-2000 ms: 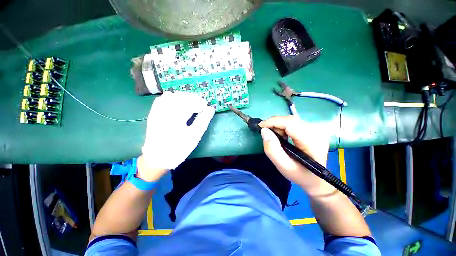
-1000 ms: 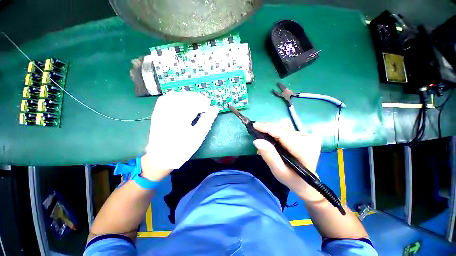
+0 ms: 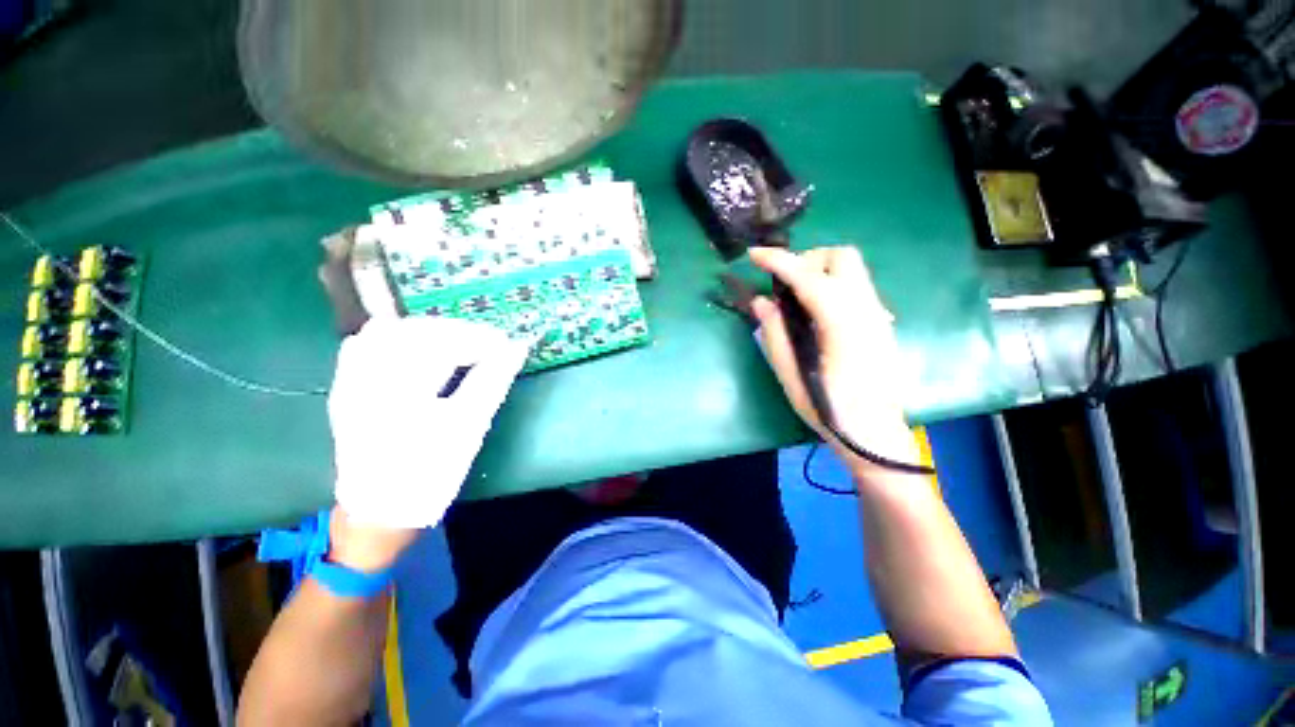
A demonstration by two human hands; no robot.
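Observation:
The green and white PCB panel point(image 3: 511, 263) lies on a worn grey-brown support block point(image 3: 341, 284), whose left end carries a pale band. My left hand point(image 3: 423, 412), in a white glove with a dark spot, is at the panel's lower left edge. Thin solder wire point(image 3: 199, 362) runs from the far left into its fingers. My bare right hand point(image 3: 838, 341) grips the black soldering iron point(image 3: 798, 334) beside the black dross tray point(image 3: 729, 185). The iron's tip is at the tray's near edge, dark and hard to make out.
Cutters point(image 3: 734, 296) lie partly hidden by my right hand. Boards with yellow and black components point(image 3: 74, 341) lie at the left. A large round hood point(image 3: 462, 85) hangs over the mat's back. The soldering station point(image 3: 1094, 178) with its yellow sponge point(image 3: 1014, 208) stands at the right.
My right hand has moved the iron from the panel's lower edge up and right to the dross tray. My left hand stays at the panel with the wire. The whole view has shifted.

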